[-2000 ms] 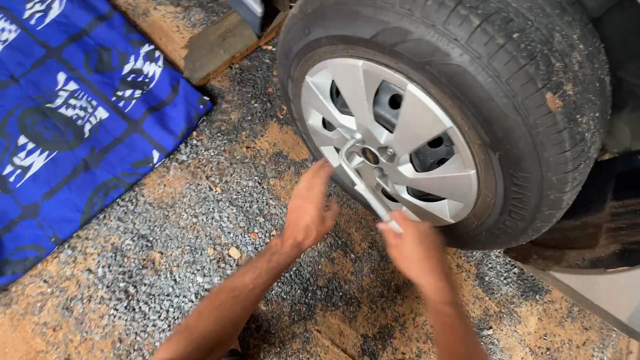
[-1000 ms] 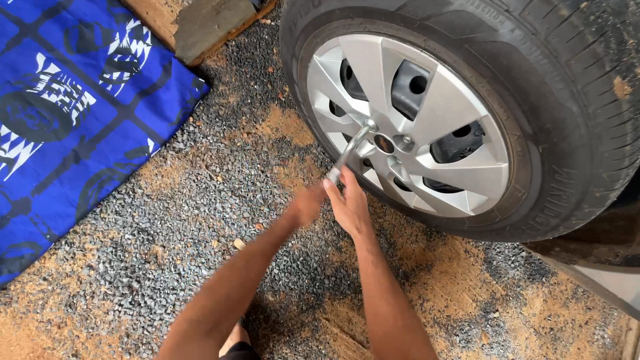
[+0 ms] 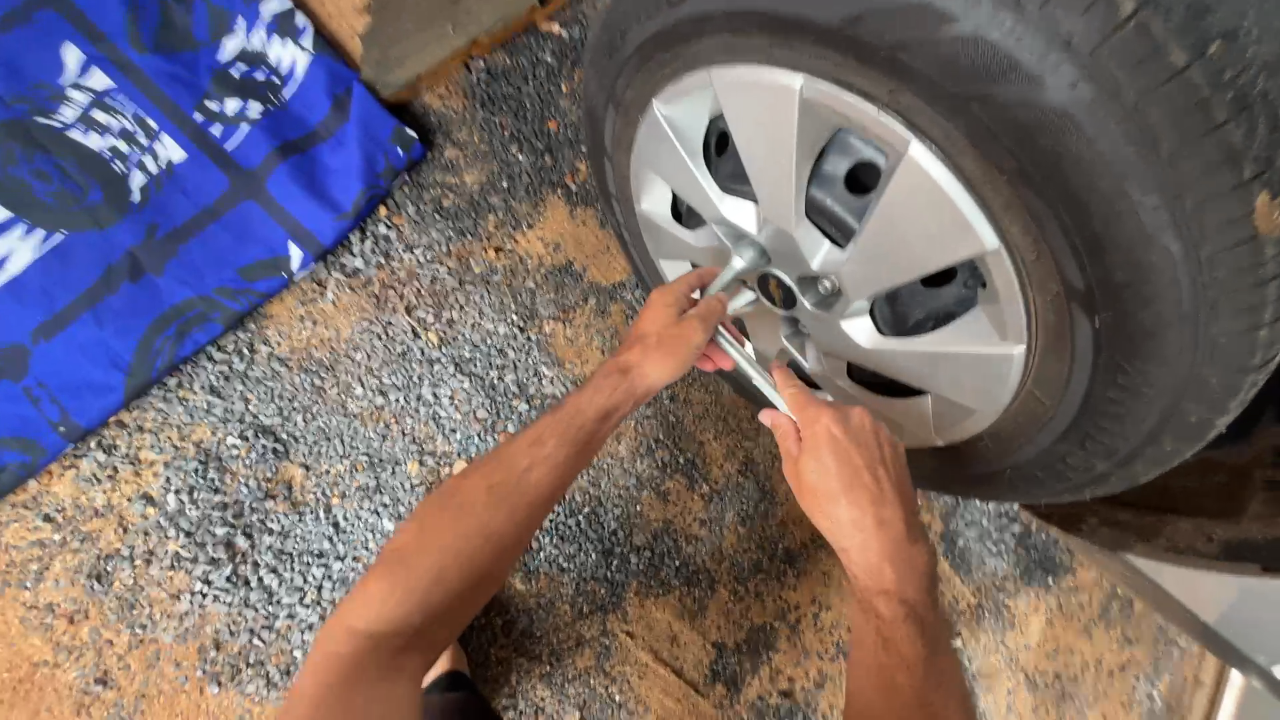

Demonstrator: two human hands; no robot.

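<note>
A car wheel with a silver hubcap (image 3: pixel 925 210) and a black rubber tire (image 3: pixel 1130 290) fills the upper right of the head view. A metal L-shaped lug wrench (image 3: pixel 752 368) has its socket end at a lug position beside the wheel's centre cap (image 3: pixel 776 290). Near the bend, my left hand (image 3: pixel 680 325) grips the wrench. My right hand (image 3: pixel 835 455) is closed around the lower end of its handle. A lug nut (image 3: pixel 826 287) shows just right of the centre cap. Fingers partly hide the wrench and the hubcap's lower left.
Blue patterned cloth (image 3: pixel 215 190) lies on the gravel (image 3: pixel 420 330) at the upper left. Beyond its corner is a flat slab (image 3: pixel 430 40). Sandy soil mixes with the gravel below the wheel. A light car body panel (image 3: pixel 1190 600) shows at the lower right.
One second ago both hands were close together on the wrench; now they are apart, the left near its bend and the right at the handle's end. The handle has swung toward the lower right.
</note>
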